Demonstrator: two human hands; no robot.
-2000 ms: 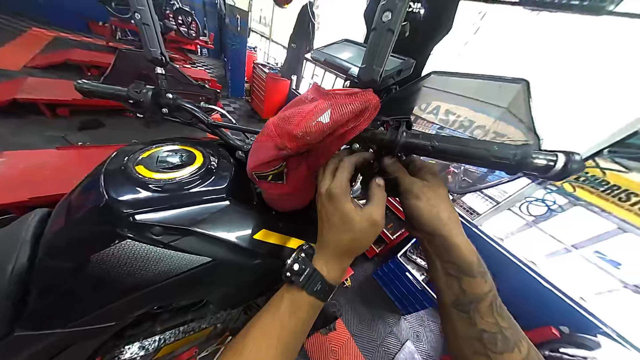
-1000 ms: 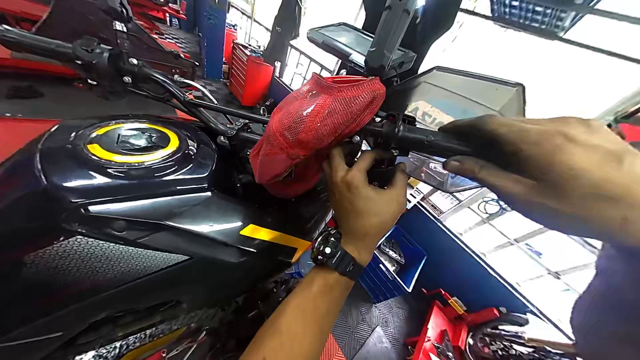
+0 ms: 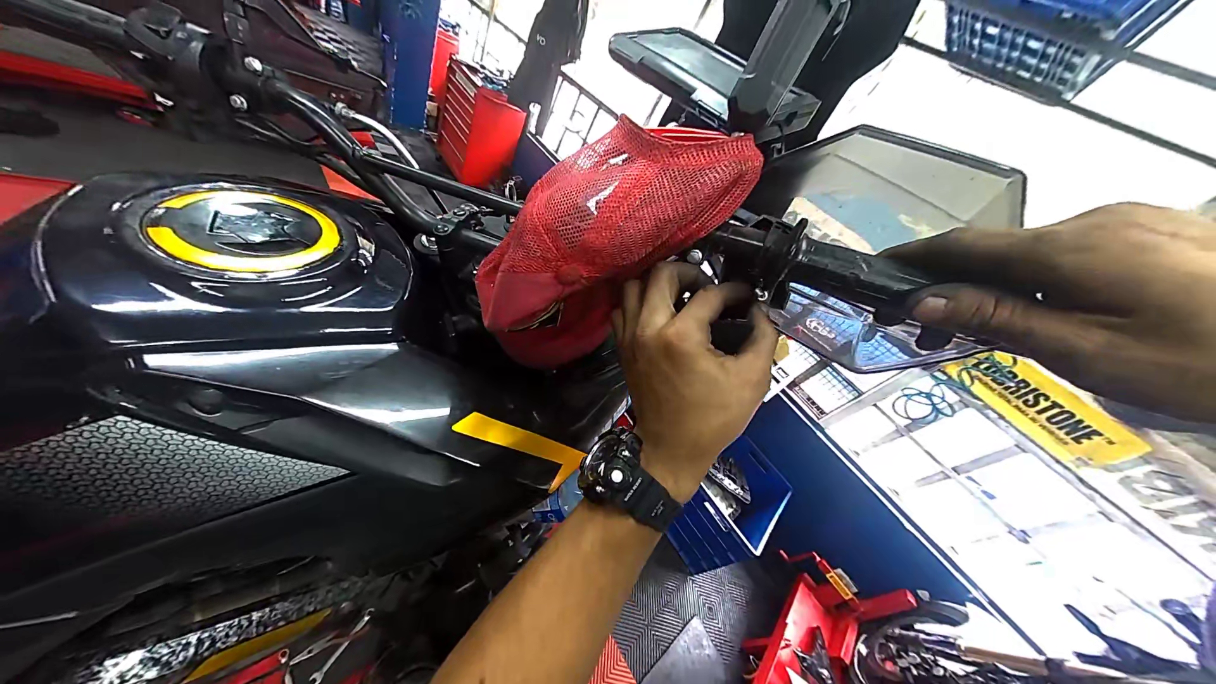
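Observation:
My left hand (image 3: 698, 356), with a black watch (image 3: 627, 477) on its wrist, has its fingers bent around a black part under the motorcycle's handlebar, beside the grip's inner end. What exactly the fingertips hold is hidden. At the right, my right hand (image 3: 1092, 294) is wrapped over the outer end of the black handlebar grip (image 3: 845, 271). A red mesh cap (image 3: 627, 228) covers the middle of the handlebar, just above my left hand. To the left lies the glossy black fuel tank (image 3: 275, 380) with a yellow-ringed filler cap (image 3: 242, 231).
A clear-faced hand guard or windscreen panel (image 3: 912, 190) stands behind the grip. Beyond it is a device with a screen (image 3: 684, 66). Below are a blue crate (image 3: 727, 513) and a red stand (image 3: 817, 608). A red tool cabinet (image 3: 480, 123) stands farther back, and wrenches (image 3: 332, 651) lie at the bottom left.
My right hand has moved from beside my left hand, under the handlebar, out to the right onto the grip. My left hand stays at the black part.

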